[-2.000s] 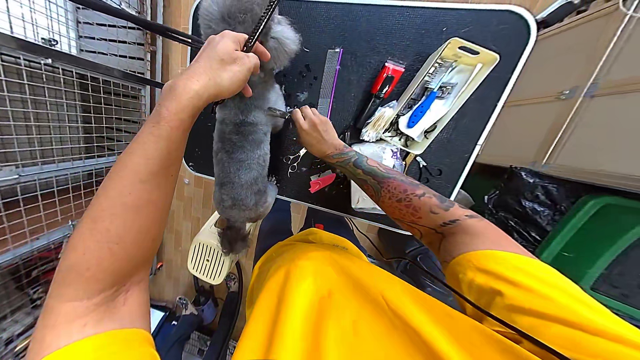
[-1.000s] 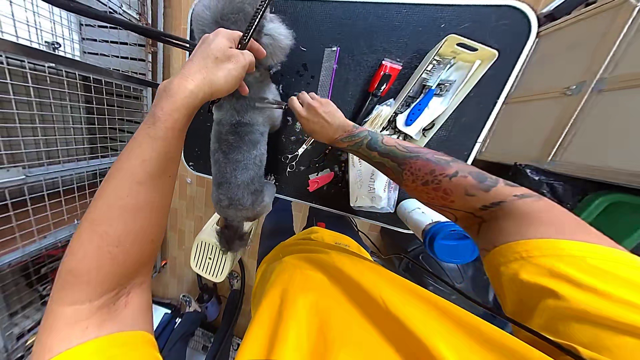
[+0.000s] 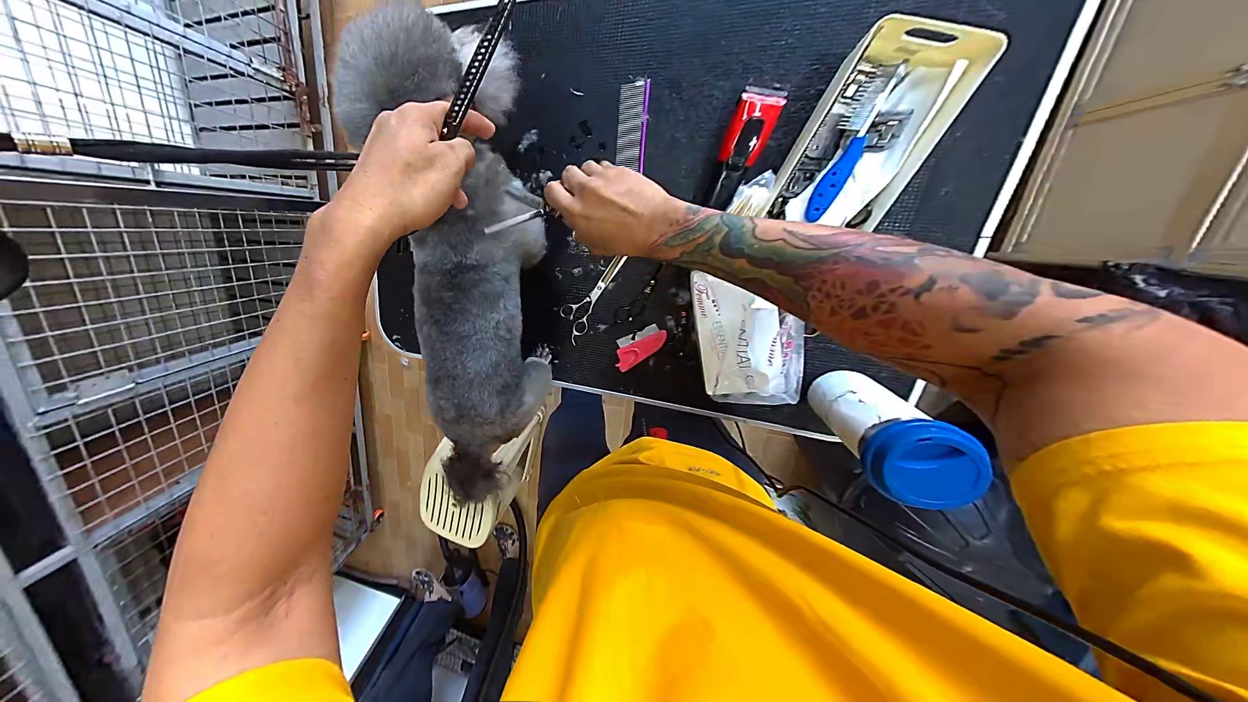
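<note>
A grey-coated dog [image 3: 468,302] stands at the left edge of a black grooming table [image 3: 858,292], its fluffy head at the top. My left hand [image 3: 414,171] is closed around a black studded strap [image 3: 478,68] behind the dog's head. Beside the dog's shoulder, my right hand [image 3: 614,205] grips a slim, pale metal tool [image 3: 514,221] that lies across the coat; its kind cannot be told. A steel comb with a purple spine [image 3: 632,122] lies just above that hand. Below it rest scissors [image 3: 590,304] and a pink comb-like tool [image 3: 641,348].
Red clippers [image 3: 751,127] lie near a cream tray [image 3: 985,49] holding a blue-handled brush [image 3: 837,180]. A plastic packet [image 3: 746,341] and a white cup with a blue lid [image 3: 926,458] are at the near edge. A wire cage [image 3: 166,283] stands left; a cable runs at lower right.
The right hand stays beside the dog's shoulder, with the slim tool at a changed angle. The left hand keeps its hold on the strap. The blue-lidded cup, out of sight two seconds ago, now shows.
</note>
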